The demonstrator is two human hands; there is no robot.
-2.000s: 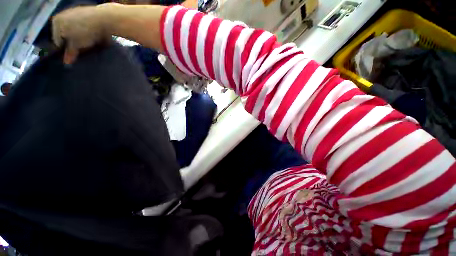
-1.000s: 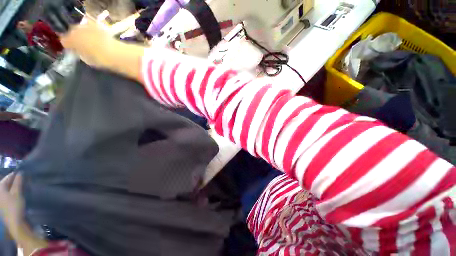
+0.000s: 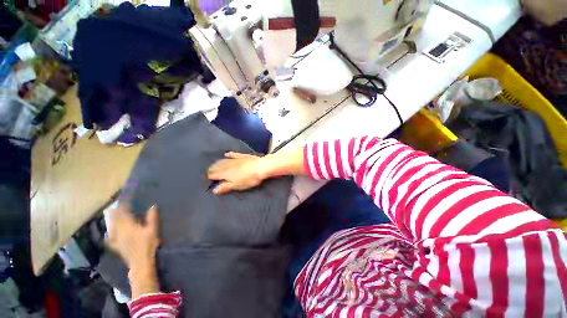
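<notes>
The dark grey garment (image 3: 205, 217) lies spread over the table's near edge and hangs down in front of me. My right hand (image 3: 239, 172) lies palm down on it, fingers slightly spread, beside a small dark mark or slit. My left hand (image 3: 133, 239), blurred, is at the garment's left edge, thumb apart; whether it pinches the cloth is unclear. A navy piece (image 3: 242, 124) lies beyond the garment, by the needle area (image 3: 264, 87) of the white sewing machine (image 3: 348, 25).
A navy bundle (image 3: 133, 56) with yellow-green print is heaped behind, left of the machine. Brown cardboard (image 3: 62, 180) with lettering is at the left. Black loop handles (image 3: 367, 90) and a small red-brown-handled tool (image 3: 304, 94) lie on the bed. A yellow basket (image 3: 482, 71) of dark cloth stands right.
The garment has come down from its raised position and now lies flatter. My right hand has moved down from upper left onto it. My left hand has moved right and up along its left side.
</notes>
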